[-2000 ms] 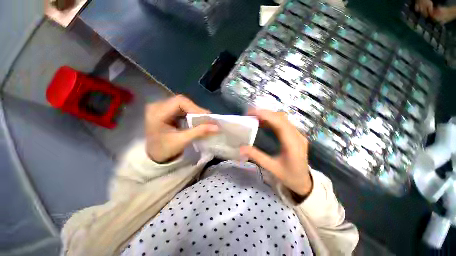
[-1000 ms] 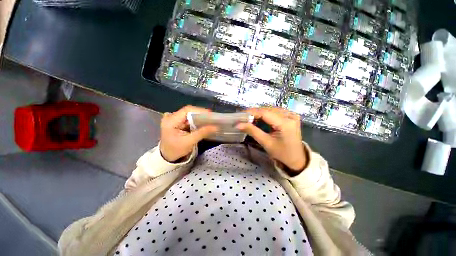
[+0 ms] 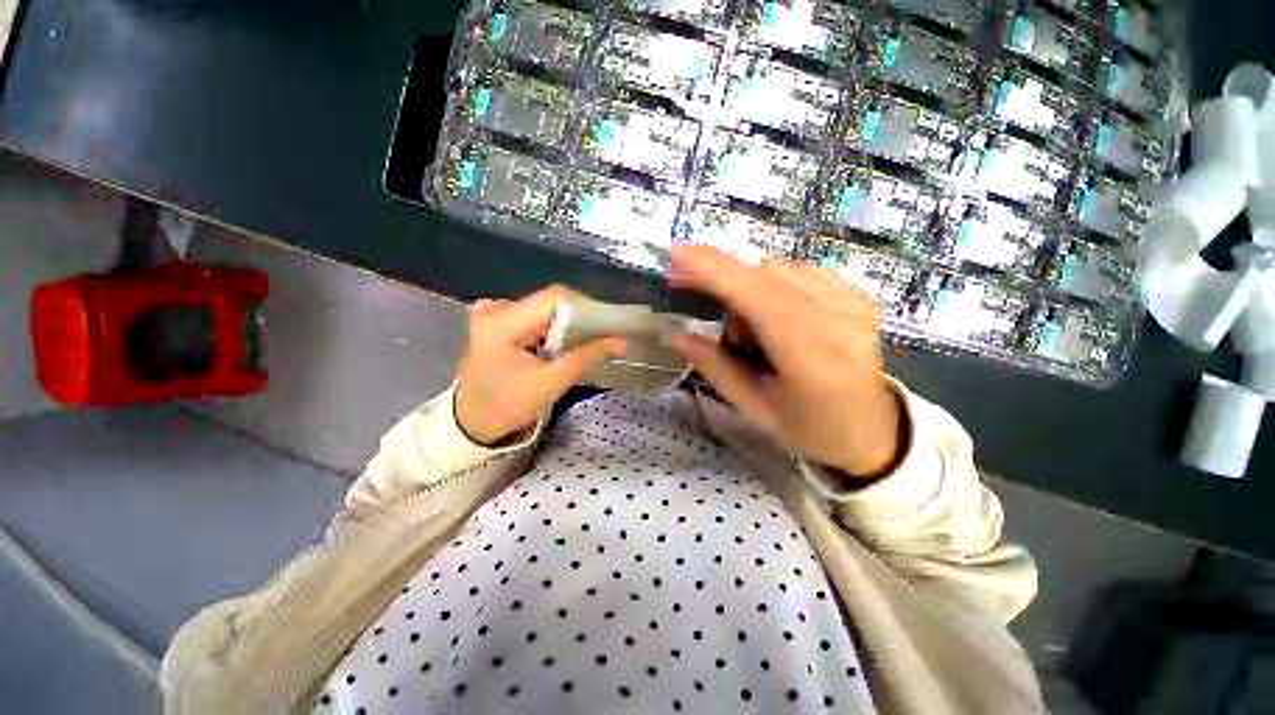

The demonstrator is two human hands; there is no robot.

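Note:
A sticker strip (image 3: 629, 335) with a grey face and white edges is held, curved, in front of my body, near the table's front edge. My left hand (image 3: 517, 366) pinches its left end between thumb and fingers. My right hand (image 3: 804, 356) is at its right end; the thumb touches the strip and the index finger is raised toward the tray. Whether a grey piece is at the right fingertips is too blurred to tell. The clear blister tray (image 3: 571, 212) lies beyond my hands with rows of circuit boards (image 3: 906, 136) in its pockets.
White curls of used release liner (image 3: 1223, 426) lie right of the tray. A black phone (image 3: 415, 129) lies against the tray's left side, partly under its edge. A red stool (image 3: 95, 335) stands on the floor at the left. A dark object is at the lower right.
Since the earlier frames the view has turned, so the tray shows further left. My right hand's index finger has lifted off the strip's top edge. My left hand still holds the strip.

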